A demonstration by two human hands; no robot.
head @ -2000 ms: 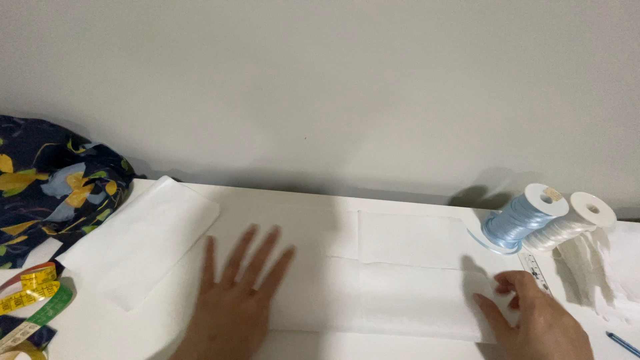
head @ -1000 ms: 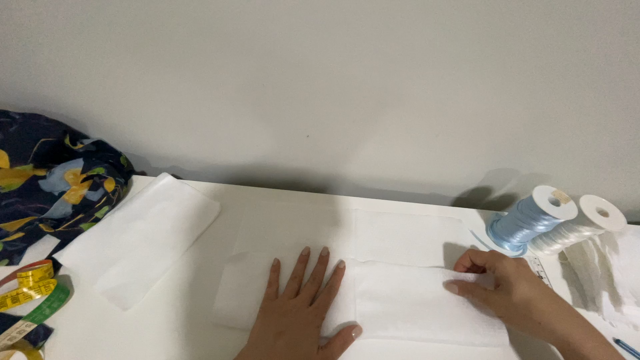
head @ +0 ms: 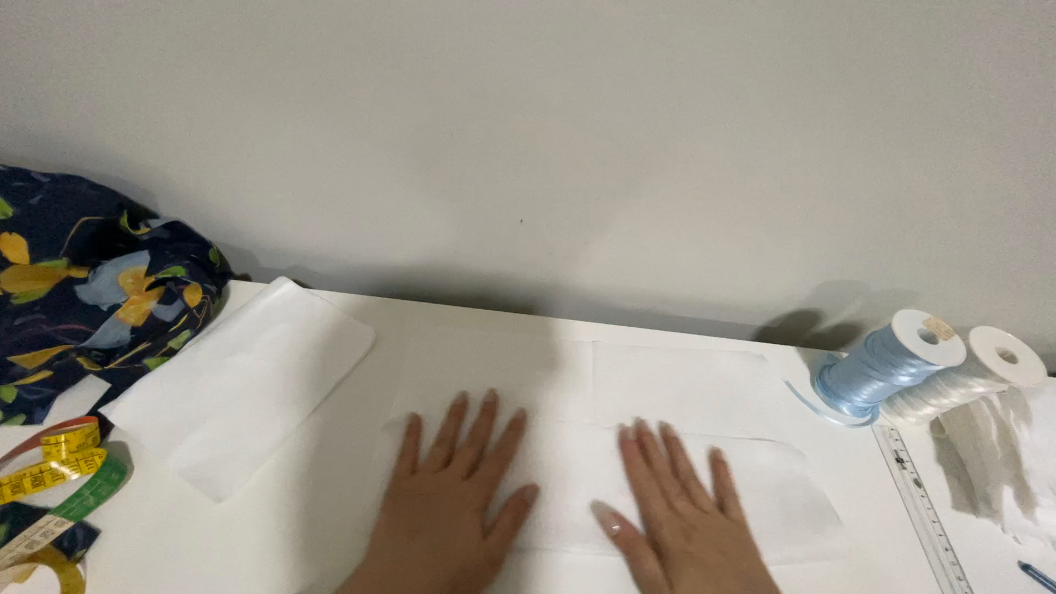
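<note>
White sheets of thin material, fabric or paper, lie flat on the white table (head: 206, 561). My left hand (head: 458, 495) rests palm down with fingers spread on the left part of the near white sheet (head: 561, 487). On its right part lies my right hand (head: 681, 503), also palm down, slightly blurred, its thumb apart from the fingers. Neither hand grips anything. Beyond them another flat white sheet (head: 676, 384) adjoins or overlaps the near one; which, I cannot tell. A separate white piece (head: 256, 388) lies at an angle to the left.
Dark blue floral fabric (head: 107, 289) is bunched at the left, near a coiled tape measure (head: 78, 470). On the right stand a spool of light blue ribbon (head: 883, 371) and a white spool (head: 965, 379), beside a clear ruler (head: 920, 511), whitish fabric (head: 982, 454) and a pen or pencil (head: 1035, 575). A wall rises behind.
My right hand has moved left from the right part of the sheet and now lies flat, its fingers no longer bent. My left hand's fingers are spread wider than a second ago.
</note>
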